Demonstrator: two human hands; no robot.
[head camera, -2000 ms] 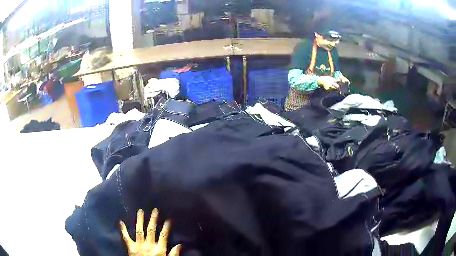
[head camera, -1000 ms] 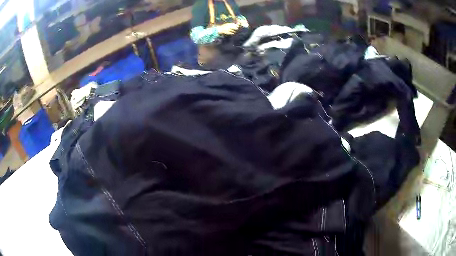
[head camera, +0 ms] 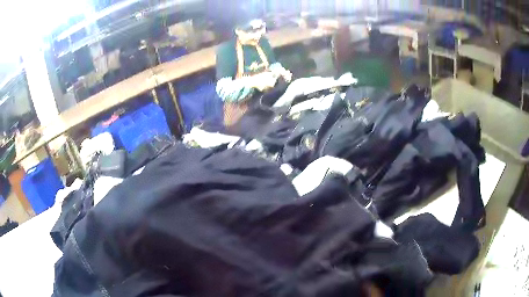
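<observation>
A large dark navy denim garment (head camera: 214, 220) fills the near middle and bottom of the view, with pale stitching along its left side. A pile of dark garments with pale insides (head camera: 400, 145) lies behind it and to the right on the white table (head camera: 26, 255). My left hand is not in view. A small, blurred orange-brown patch shows among the dark cloth at the bottom edge, right of centre. It may be part of my right hand, mostly hidden or cut off; I cannot tell what it holds.
A person (head camera: 249, 64) in teal patterned sleeves is across the table. Blue crates (head camera: 142, 129) stand under a long bench at the back left. A large cream bin (head camera: 487, 116) is at the right, with a pale printed sheet (head camera: 513, 255) at the lower right.
The view has turned right and then tilted up since a second ago. My left hand, spread on the near garment two seconds ago, is out of view. The near garment's folds have shifted.
</observation>
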